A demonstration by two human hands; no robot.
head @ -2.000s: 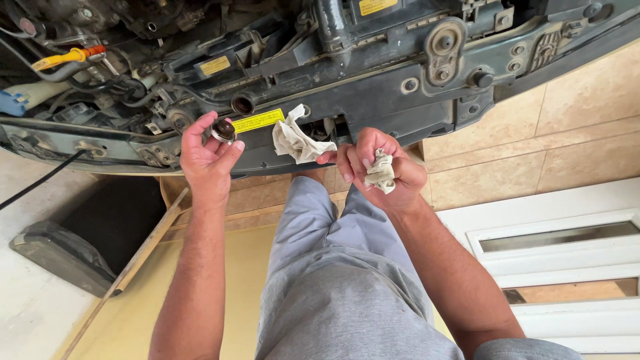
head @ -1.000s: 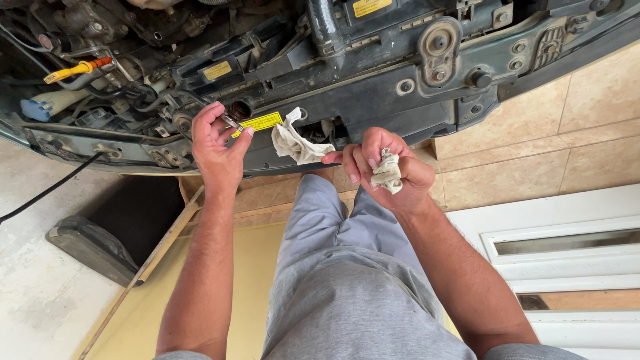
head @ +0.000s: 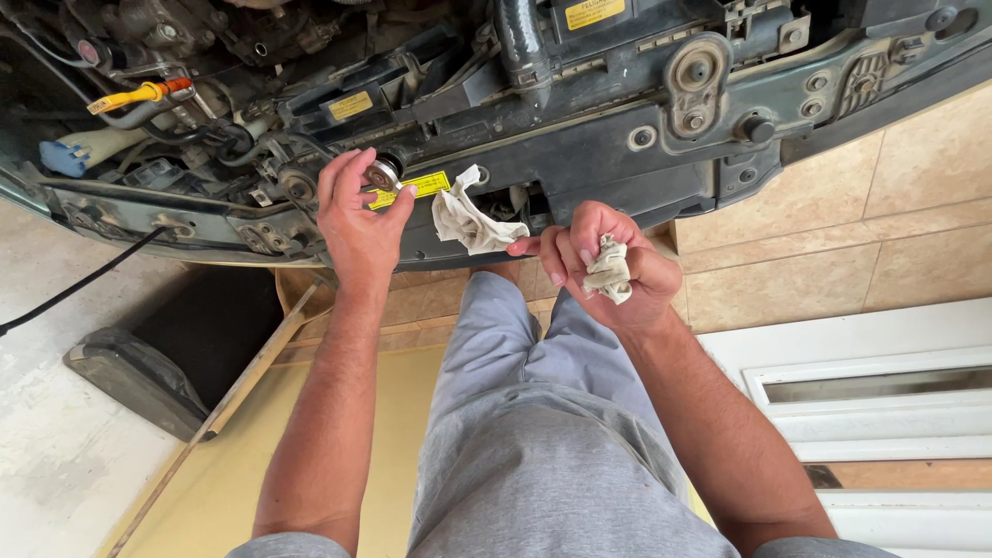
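Between the thumb and fingers of my left hand (head: pixel 363 213) is a round metal cap (head: pixel 383 175), probably the radiator cap, held by its rim beside a dark round opening at the front of the engine bay. My right hand (head: pixel 608 260) grips a crumpled off-white cloth (head: pixel 609 270) in its curled fingers. Another portion of off-white cloth (head: pixel 474 221) lies against the car's front panel, touching my right fingertip; whether the two portions are one piece I cannot tell. A yellow warning label (head: pixel 422 186) sits on the panel just behind my left thumb.
A black hose (head: pixel 521 46) runs down to the radiator's top. At the left are a yellow and orange dipstick handle (head: pixel 139 95) and a blue reservoir cap (head: pixel 63 157). A black cable (head: pixel 85 279) crosses the front edge. Below stand a black bin-like object (head: pixel 147 380) and a wooden pole (head: pixel 252 376).
My left hand has brought the cap from in front of the panel up close to the round opening. My right hand still grips the cloth.
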